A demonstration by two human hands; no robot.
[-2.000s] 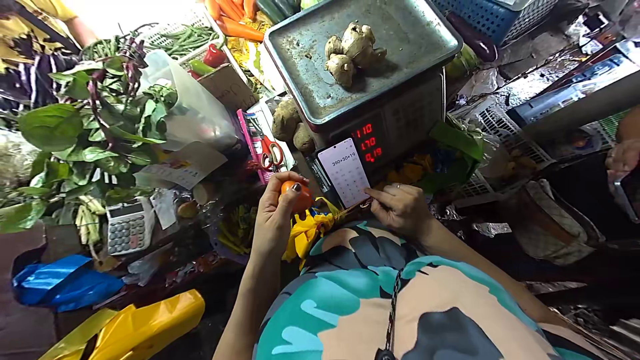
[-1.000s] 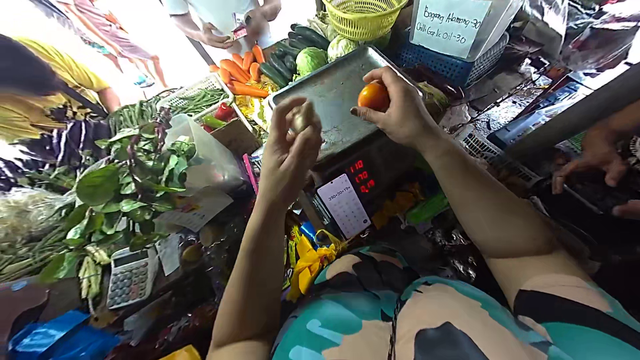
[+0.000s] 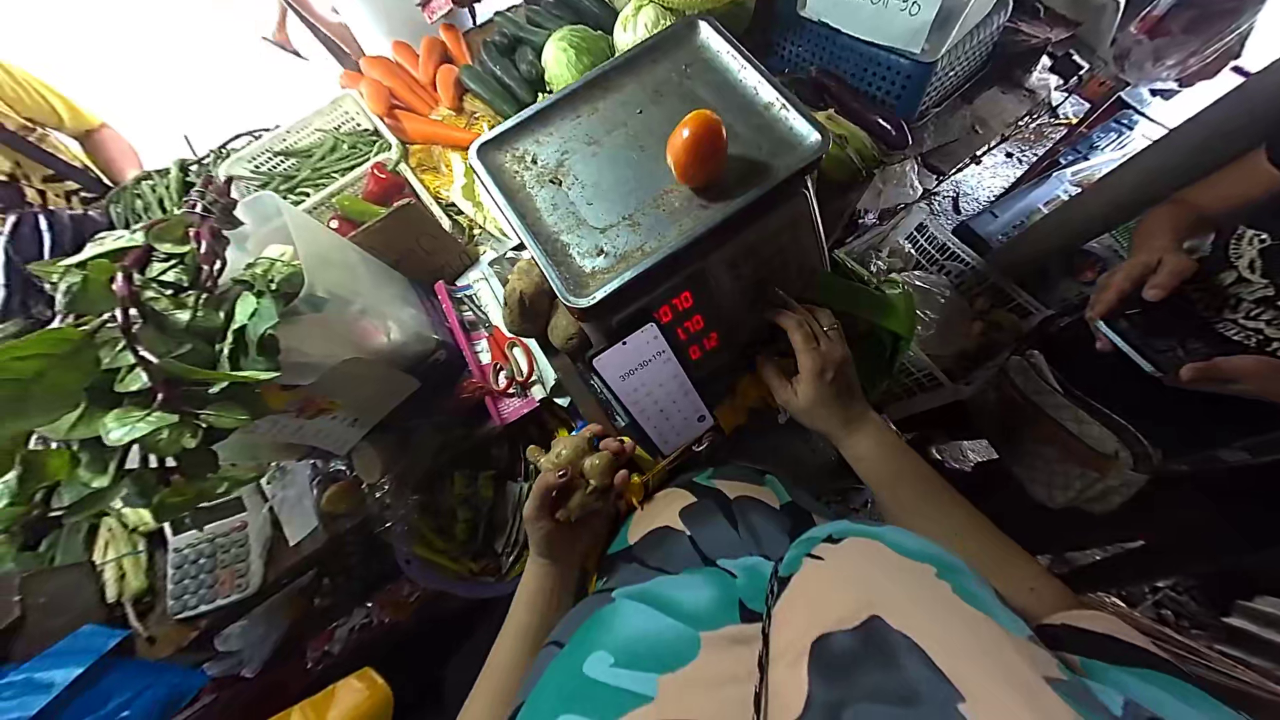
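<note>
A reddish-orange tomato [image 3: 697, 149] lies alone on the metal tray [image 3: 590, 190] of a digital scale, right of its middle. Red digits glow on the front of the scale [image 3: 684, 325]. Low in front of it, my left hand [image 3: 575, 500] holds knobbly ginger root [image 3: 577, 470]. My right hand [image 3: 815, 365] touches the lower right of the scale's front, its fingertips partly in shadow; I see nothing held in it. Between my hands a smartphone [image 3: 652, 388] showing a calculator leans against the scale.
Red-handled scissors [image 3: 511, 362] and potatoes [image 3: 528, 298] lie left of the scale. Carrots [image 3: 400, 85], cabbages [image 3: 575, 57] and a blue basket [image 3: 890, 60] stand behind. Leafy greens [image 3: 130, 350] and a desk calculator [image 3: 215, 553] are at left. Another person's hands [image 3: 1150, 290] hold a phone at right.
The ginger, on the tray two seconds ago, is now in my left hand. The tomato has gone from my right hand onto the tray. Both hands have come down toward me.
</note>
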